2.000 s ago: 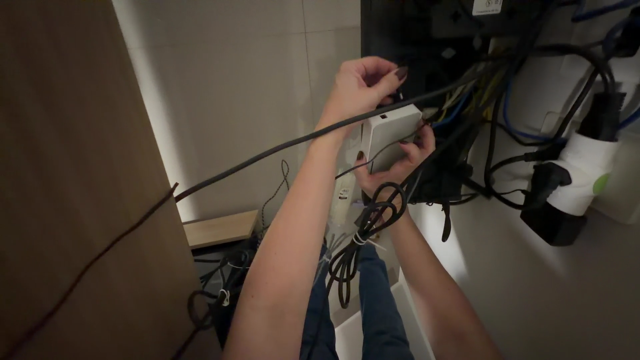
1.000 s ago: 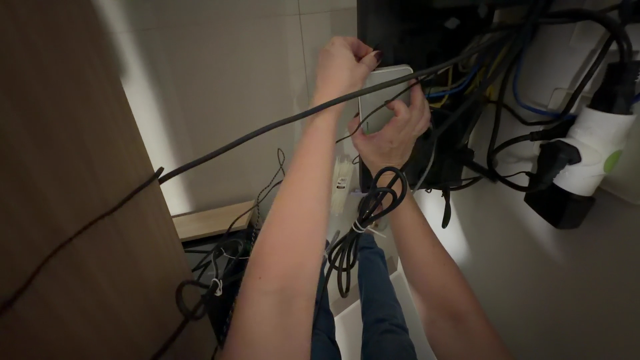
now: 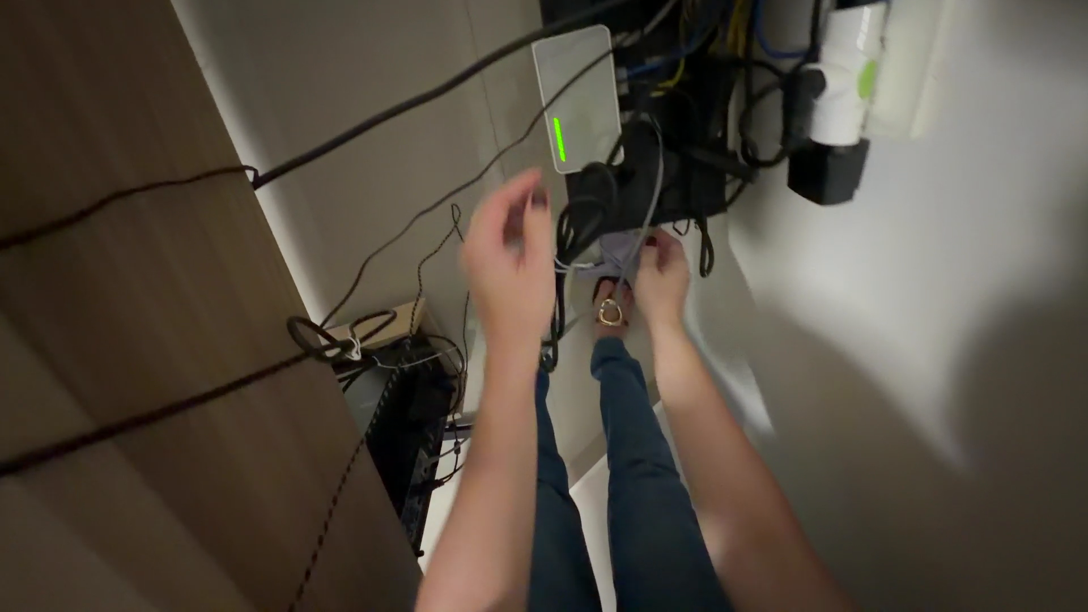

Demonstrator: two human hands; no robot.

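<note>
A flat white network box [image 3: 580, 93] with a lit green strip lies against black equipment at the upper middle, and a thin dark cable crosses its face. Below and left of it is my left hand [image 3: 512, 255], blurred, fingers curled toward the thumb; whether something small is between them cannot be told. My right hand [image 3: 663, 268] is lower and to the right, its fingertips at a greyish-purple cloth [image 3: 620, 251]. Between my hands hangs a bundle of black cable [image 3: 586, 212], with a thin grey cable [image 3: 656, 178] beside it.
A thick black cable [image 3: 408, 104] runs across the upper left to a wooden panel [image 3: 127, 297]. White plug adapters [image 3: 841, 85] with black plugs are at the upper right. Black equipment with tangled cables [image 3: 408, 425] sits lower left. My legs and a sandalled foot [image 3: 610, 313] are below.
Both hands have let go of the white box and moved down from it. Its green strip now shows lit. The view has shifted noticeably.
</note>
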